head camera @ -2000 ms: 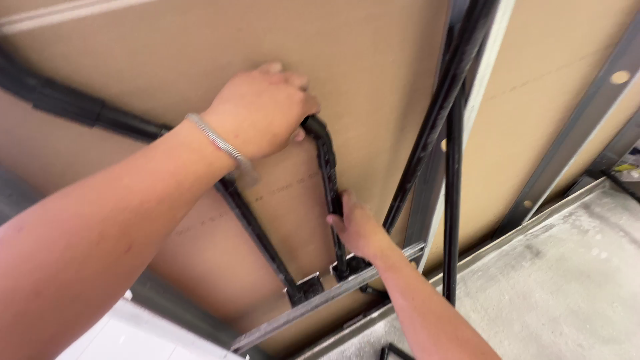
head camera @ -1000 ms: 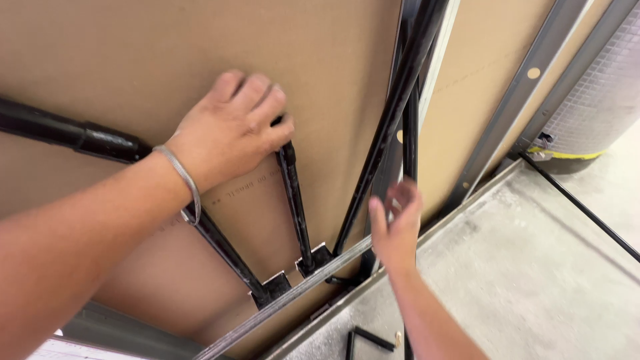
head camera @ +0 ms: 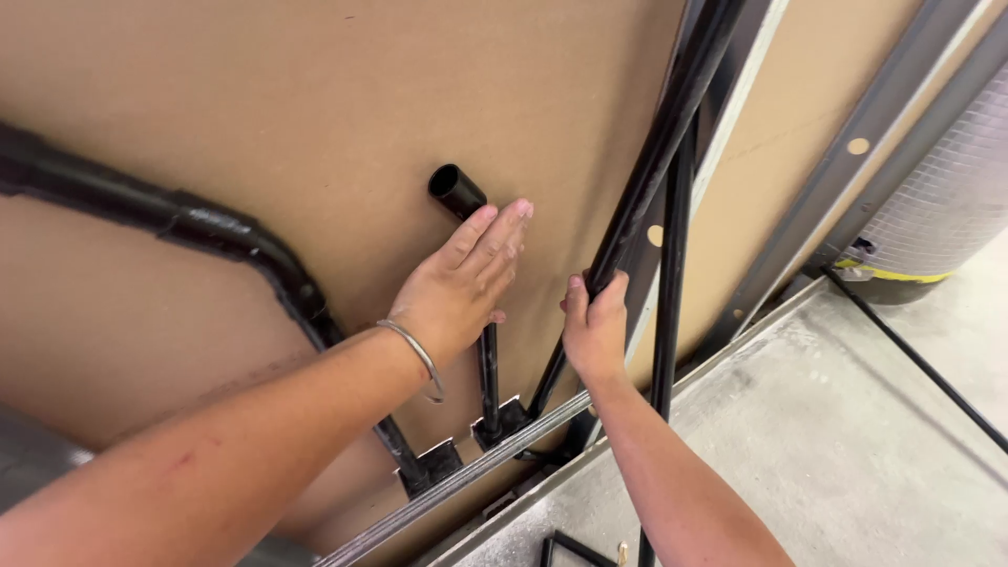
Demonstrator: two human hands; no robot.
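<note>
My left hand (head camera: 465, 283), with a metal bangle at the wrist, lies with its fingers extended over the upper part of a short black pipe (head camera: 489, 378). The pipe's open-ended elbow fitting (head camera: 457, 190) shows above the fingertips. My right hand (head camera: 596, 327) is wrapped around a long slanting black pipe (head camera: 665, 142). That pipe's lower end is near a black square outlet piece (head camera: 502, 421) set in the brown board. Another black pipe with a bend (head camera: 276, 268) runs on the left, down to a second black piece (head camera: 431, 468).
Brown wallboard (head camera: 315, 94) stands behind the pipes. A metal rail (head camera: 472, 472) crosses below, and metal studs (head camera: 835, 173) rise at the right. Another black pipe (head camera: 672, 291) leans beside my right hand. A mesh-wrapped roll (head camera: 945, 189) and a thin black rod (head camera: 913, 354) are on the concrete floor.
My left hand has turned from curled over the short pipe's top to flat fingers, exposing its open end. My right hand was off the pipes one second ago and now grips the long slanting pipe.
</note>
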